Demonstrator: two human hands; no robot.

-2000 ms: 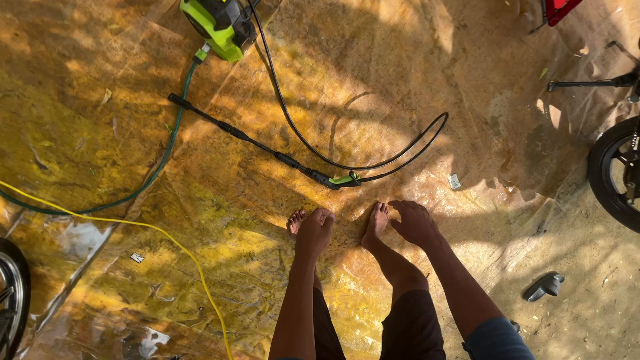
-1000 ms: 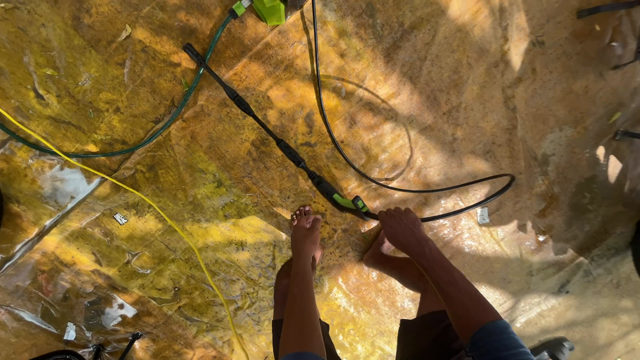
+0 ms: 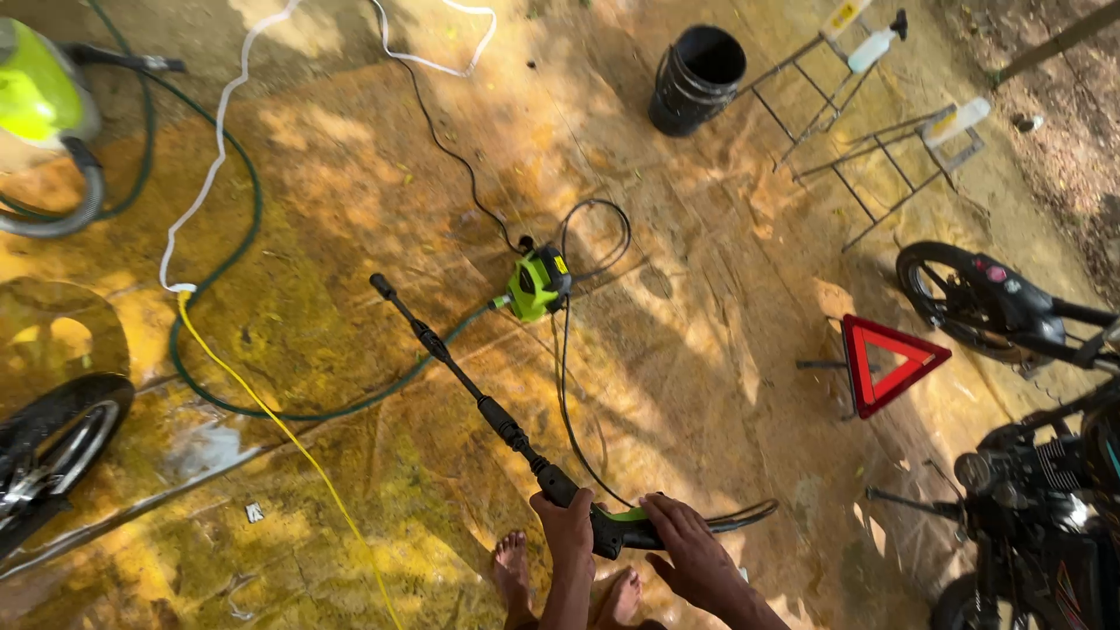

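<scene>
My left hand [image 3: 567,534] is closed round the front of the black and green spray gun of a pressure washer [image 3: 560,483]. My right hand [image 3: 691,547] lies over the rear handle, its thumb apart from the fingers; whether it grips is unclear. From the gun a long black lance [image 3: 464,378] points up and to the left, its nozzle [image 3: 381,285] above the ground sheet. A thin black hose [image 3: 567,411] links to the green and black pressure washer [image 3: 536,282] farther ahead. A dark green hose [image 3: 350,409] joins that unit's left side.
A black bucket [image 3: 697,79] and metal racks with bottles [image 3: 872,51] stand at the upper right. A red warning triangle [image 3: 862,367] and a motorcycle [image 3: 1041,490] are to the right. A wheel [image 3: 66,446] is at left, near a yellow cord [image 3: 306,455]. A lime-green machine [image 3: 39,87] is upper left.
The spray gun and lance, lying on the ground sheet two seconds ago, are now held up. My left hand has moved onto the gun's front. The view has shifted to show more ahead.
</scene>
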